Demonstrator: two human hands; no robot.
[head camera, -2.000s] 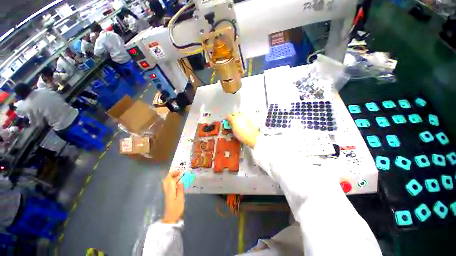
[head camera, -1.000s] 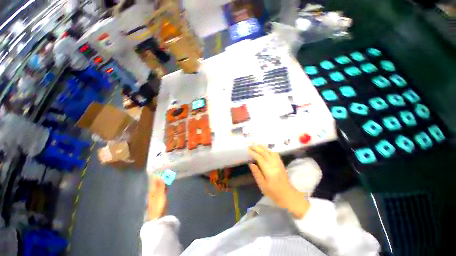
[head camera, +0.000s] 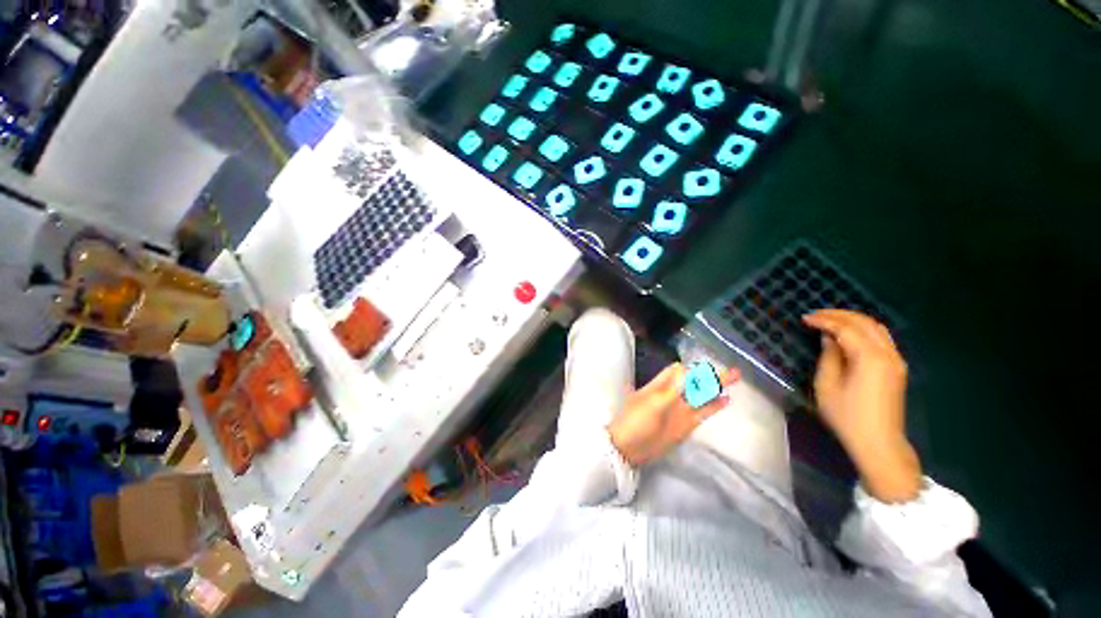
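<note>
My left hand holds a teal housing in its fingers above my lap, near the edge of the green bench. My right hand is over the pad sheet, a clear sheet with rows of black discs lying on the green bench. Its thumb and index fingertips are close together at the discs; whether a disc is between them cannot be told. The black blister tray with rows of teal housings lies beyond on the bench.
The white machine table is at the left, with orange-brown fixture blocks, a loose block, another sheet of black discs and a red button. The gold-brown press head is at the far left. Cardboard boxes stand below.
The view has swung right to the green bench. My left hand has moved from the table's front-left corner to my lap with the teal housing. My right hand has moved onto the pad sheet.
</note>
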